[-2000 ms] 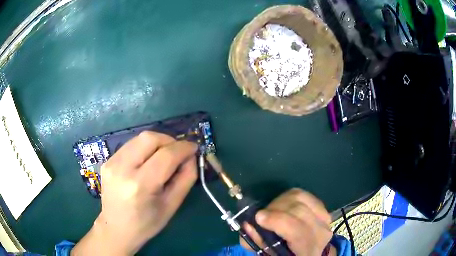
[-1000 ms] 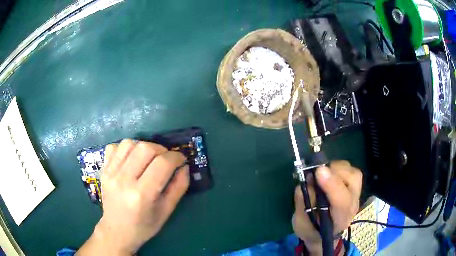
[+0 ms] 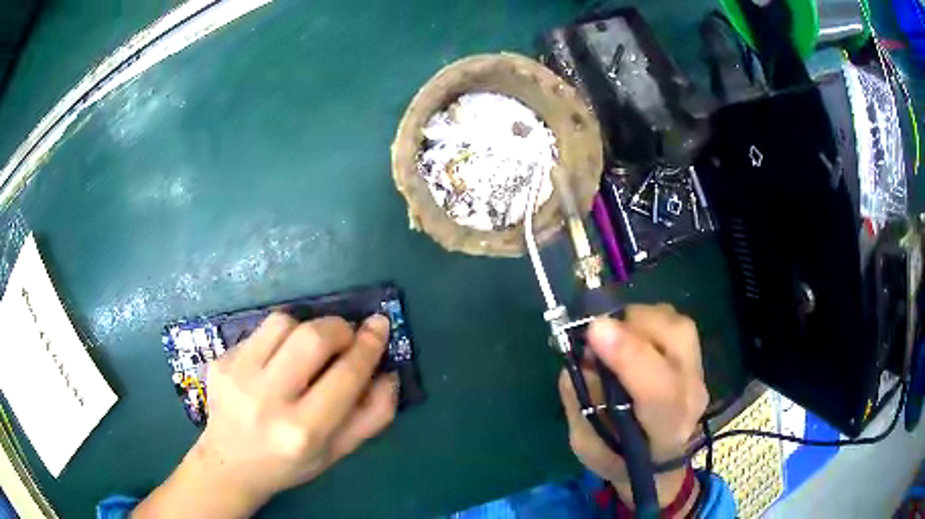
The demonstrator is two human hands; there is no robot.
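Note:
The phone assembly (image 3: 193,345) lies on the green mat, with a blue-white main board at its left end and a small blue sub-board (image 3: 399,329) at its right end. My left hand (image 3: 299,405) lies over its middle, fingers bent, with the fingertips beside the sub-board; whether it pinches a small part is hidden. My right hand (image 3: 644,390) grips the black handle of the soldering iron (image 3: 614,405). The iron's tip and the thin silver feed tube are over the inner right wall of the brown bowl (image 3: 436,228), which holds whitish scraps.
A cream sheet (image 3: 56,365) lies at the left. Right of the bowl are a purple stick (image 3: 611,238), a tray of shiny slivers (image 3: 664,208), a dark holder (image 3: 629,91) and the black soldering station (image 3: 791,253). A green-flanged spool (image 3: 796,25) is at the top right. A black cable runs at lower right.
The iron has moved from the sub-board up and right to the bowl. My left hand remains on the phone assembly; its fingertips have shifted slightly. The whole view has shifted.

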